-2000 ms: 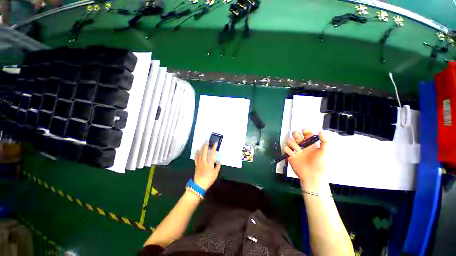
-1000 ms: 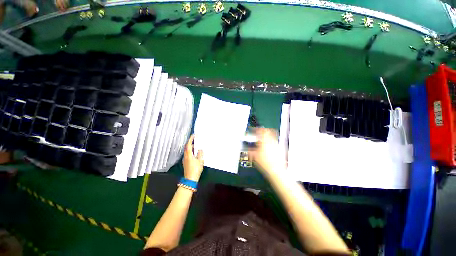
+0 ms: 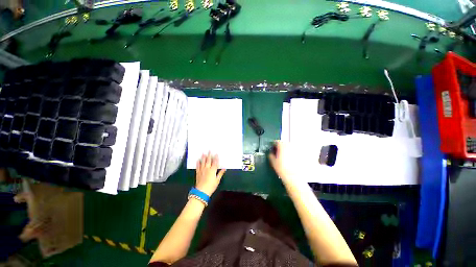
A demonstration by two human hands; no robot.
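Observation:
A white sheet [image 3: 215, 130] lies flat on the green bench between the stacked trays and the right-hand tray. My left hand [image 3: 209, 174] rests on its lower edge, fingers spread and holding nothing. My right hand [image 3: 278, 160] is over the bench at the right tray's left edge, its fingers around a small dark thing, too blurred to name. A small yellow-and-white circuit board [image 3: 248, 162] lies beside the sheet's lower right corner. A black corded unit [image 3: 256, 126] lies above it. A black housing [image 3: 328, 155] lies on the right tray's white sheet.
Stacked black trays [image 3: 62, 122] with white layers stand at left. The right-hand black tray [image 3: 357, 116] carries a white cable [image 3: 403, 112]. A blue bin [image 3: 429, 172] and red bin [image 3: 447, 109] stand far right. Corded parts [image 3: 330, 19] lie along the green line behind.
The white sheet, earlier lifted and tilted, now lies flat. The black slab seen on it at first is gone from there. A black housing now shows on the right sheet. My right hand holds no pen-like object now.

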